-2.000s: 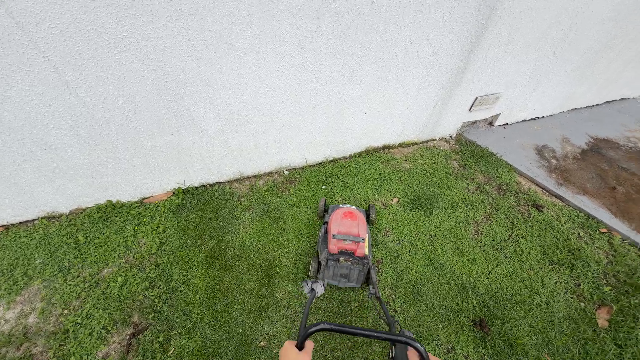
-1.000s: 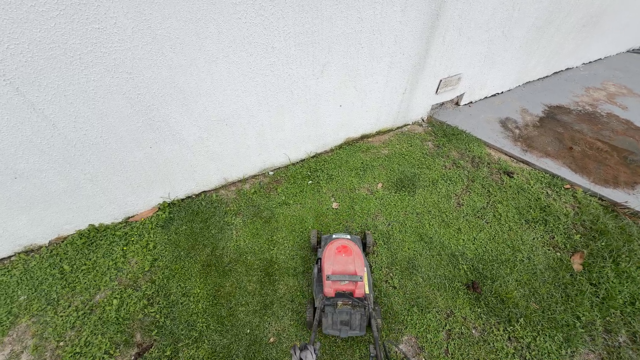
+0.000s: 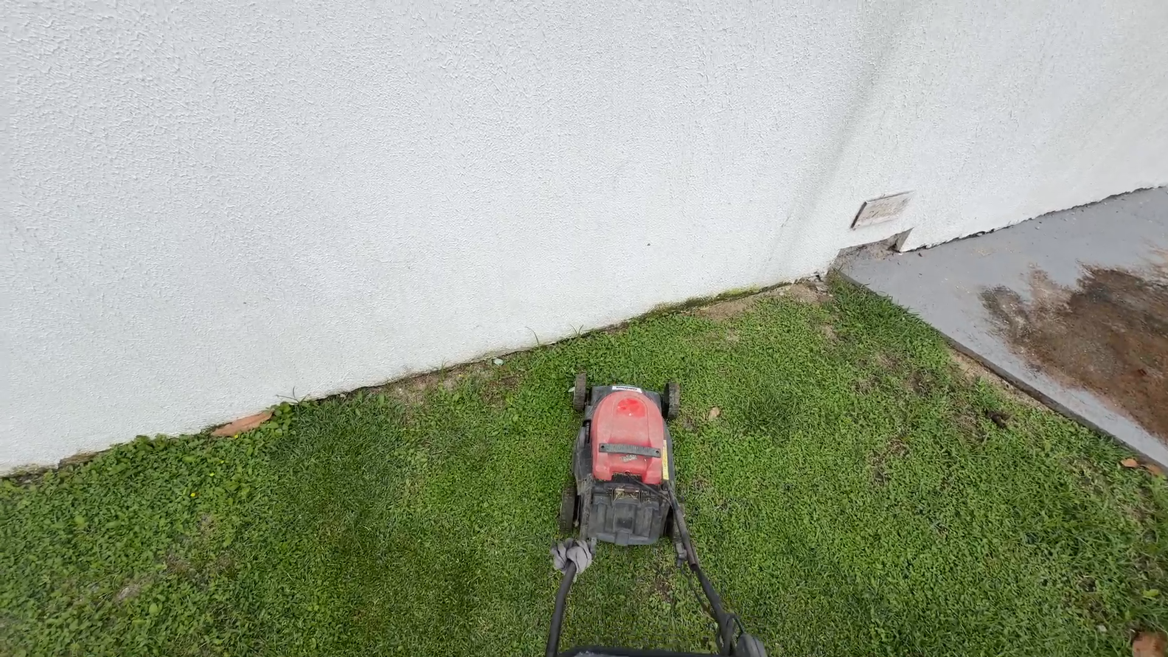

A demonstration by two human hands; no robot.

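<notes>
A red and black lawn mower (image 3: 628, 461) stands on the grass at the lower middle of the head view, its front pointing at the wall. Its black tubular handle (image 3: 560, 610) runs down to the bottom edge, where only part of the crossbar shows. A grey cloth (image 3: 573, 555) is wrapped round the left handle tube near the mower body. Neither my left hand nor my right hand is in the frame.
A white textured wall (image 3: 411, 182) rises beyond the grass (image 3: 438, 547), with a small vent (image 3: 882, 209) low on it. At the right lies a grey concrete slab (image 3: 967, 274) with a brown stain. A reddish piece (image 3: 243, 424) lies by the wall's base.
Both hands, on the mower's handle at the bottom edge two seconds ago, are out of view now. Since one second ago the mower is nearer the wall, and more of its handle shows.
</notes>
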